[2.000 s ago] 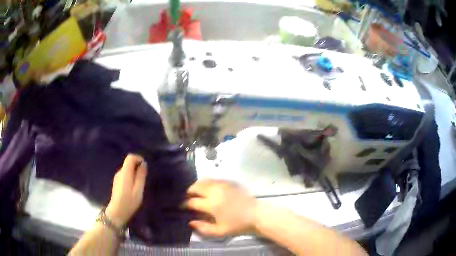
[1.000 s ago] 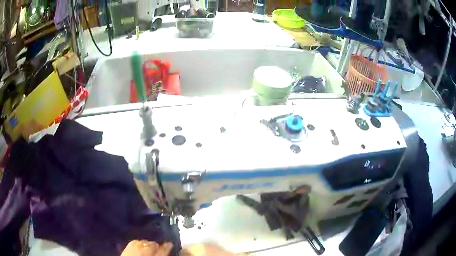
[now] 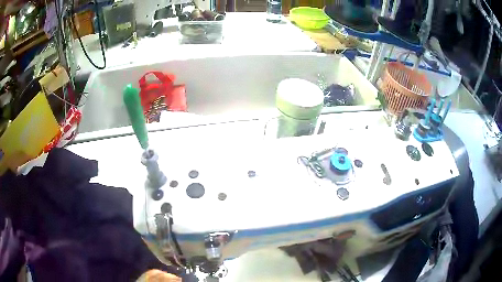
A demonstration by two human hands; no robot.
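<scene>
The dark purple cloth (image 3: 71, 220) lies left of the needle area of the white sewing machine (image 3: 275, 206). The presser foot area (image 3: 206, 271) is at the head's lower left end, near the bottom edge. A small part of a hand, by its place my left hand (image 3: 159, 275), shows at the bottom edge beside the cloth; its fingers and grip are cut off. My right hand is out of the picture. The green-handled tool (image 3: 136, 115) stands upright at the machine's top left.
Behind the machine is a white trough (image 3: 236, 77) with a red bag (image 3: 165, 93). A lidded mug (image 3: 299, 104), bobbin winder (image 3: 340, 162) and orange basket (image 3: 406, 87) stand farther right. A crumpled scrap (image 3: 319, 256) hangs under the arm. Dark cloth (image 3: 465, 198) drapes at the right end.
The view has tilted up, so machine and cloth sit lower and more of the trough shows. My left hand is mostly cut off now; my right hand has gone out of the picture.
</scene>
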